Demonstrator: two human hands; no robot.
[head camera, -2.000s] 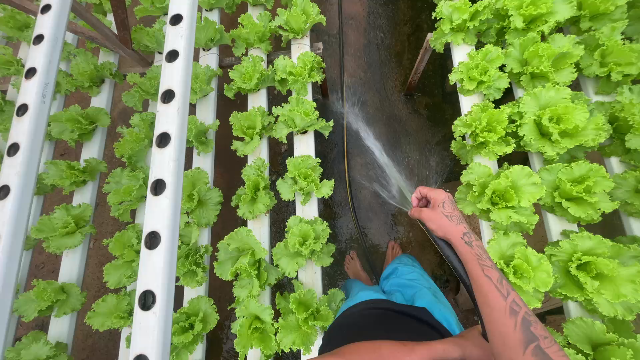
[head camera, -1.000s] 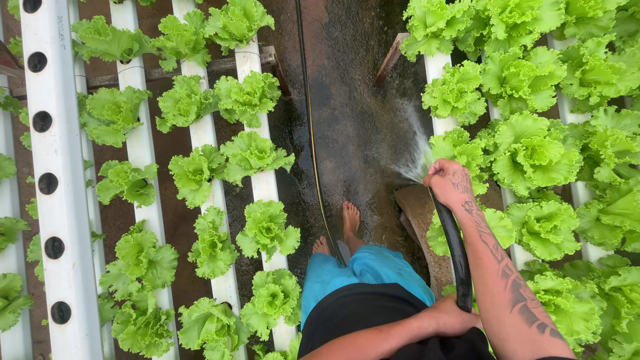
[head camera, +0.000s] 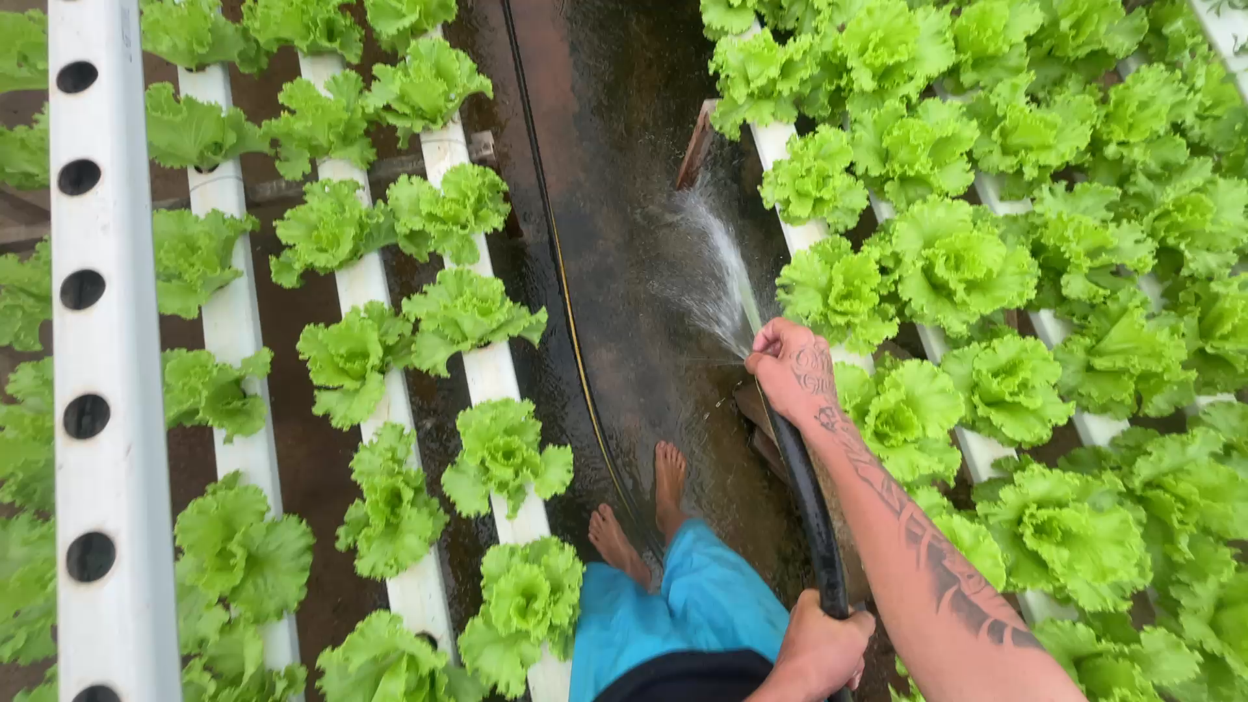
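Observation:
My right hand (head camera: 788, 369), at the end of a tattooed forearm, is closed around the mouth of a black hose (head camera: 811, 517), beside the right-hand plants. A fan of water (head camera: 717, 273) sprays from there away from me, over the wet floor toward a rusty post. Lower down, my left hand (head camera: 824, 643) grips the same hose close to my waist. The hose runs between both hands, and its lower end passes out of sight below the left one.
Lettuce plants (head camera: 507, 456) grow in white channels (head camera: 229, 341) on both sides. An unplanted channel with round holes (head camera: 107, 351) stands at far left. A thin black hose with a yellow stripe (head camera: 575, 341) lies along the wet floor (head camera: 624, 146). The rusty post (head camera: 697, 144) edges the walkway.
The water spray, short and beside the right-hand lettuce one second ago, now fans out over the walkway floor. My left hand, out of sight two seconds ago, shows on the hose.

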